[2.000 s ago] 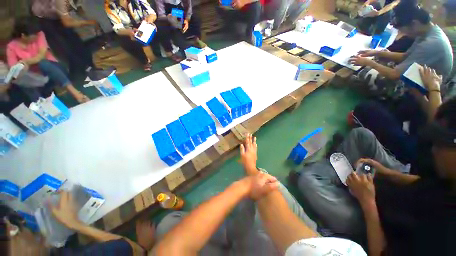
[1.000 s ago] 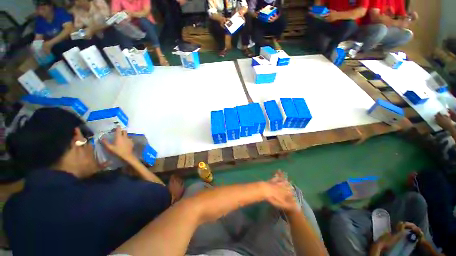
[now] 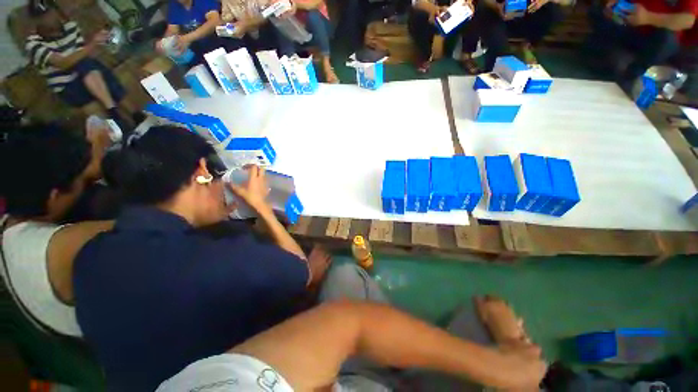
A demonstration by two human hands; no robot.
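A row of several closed blue cartons (image 3: 442, 184) stands upright along the near edge of the white-covered table. My left arm crosses the bottom of the view. My left hand (image 3: 526, 367) lies over my right wrist; its fingers are blurred, so its grip is unclear. My right hand (image 3: 501, 320) is over the floor, away from the cartons, with nothing visible in it. My right forearm is mostly hidden.
The white table top (image 3: 344, 138) rests on a wooden pallet (image 3: 428, 233). An orange-yellow bottle (image 3: 362, 251) stands on the green floor. A blue carton (image 3: 620, 346) lies at lower right. A person in dark clothing (image 3: 184, 283) sits close on my left. More people and cartons are behind.
The view has swung left, so the table and cartons appear farther right. My hands show lower right than before, still together. The neighbour on the left still handles a carton.
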